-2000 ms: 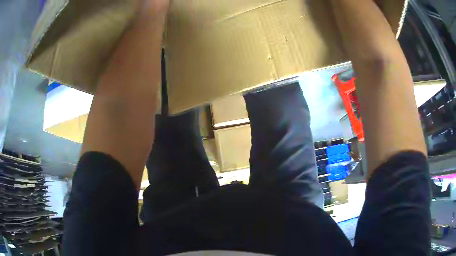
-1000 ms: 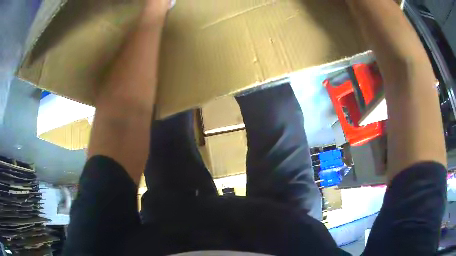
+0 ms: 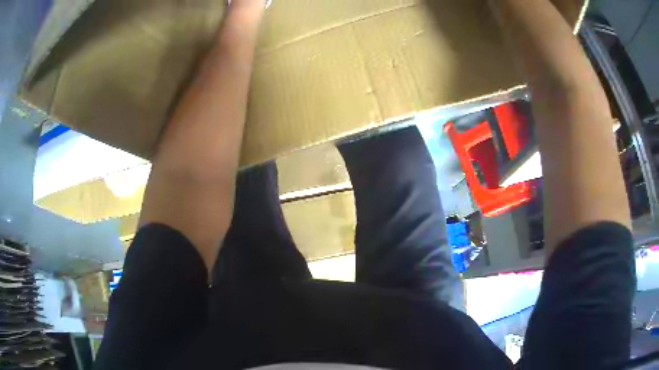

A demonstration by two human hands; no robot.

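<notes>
A large brown cardboard carton (image 3: pixel 329 79) fills the top of the view, in front of my body at about waist height. Both of my forearms reach up over its near side. My left hand is cut off by the top edge; only the wrist and a bit of white at it show. My right hand is out of the picture past the top edge, with only the forearm visible. What my fingers do, and the inside of the carton, cannot be seen.
A red plastic stool (image 3: pixel 485 162) stands at the right. Brown cartons (image 3: pixel 318 217) are on the floor between my legs. A white-topped carton (image 3: pixel 87 170) is at the left. Dark sheets (image 3: pixel 22 303) are stacked at the lower left. A blue crate (image 3: pixel 459 242) is partly visible.
The stool shows more fully than two seconds ago, and the white-topped carton looks larger. The blue crate is more hidden. The large carton stays in front of me; my left forearm has shifted right.
</notes>
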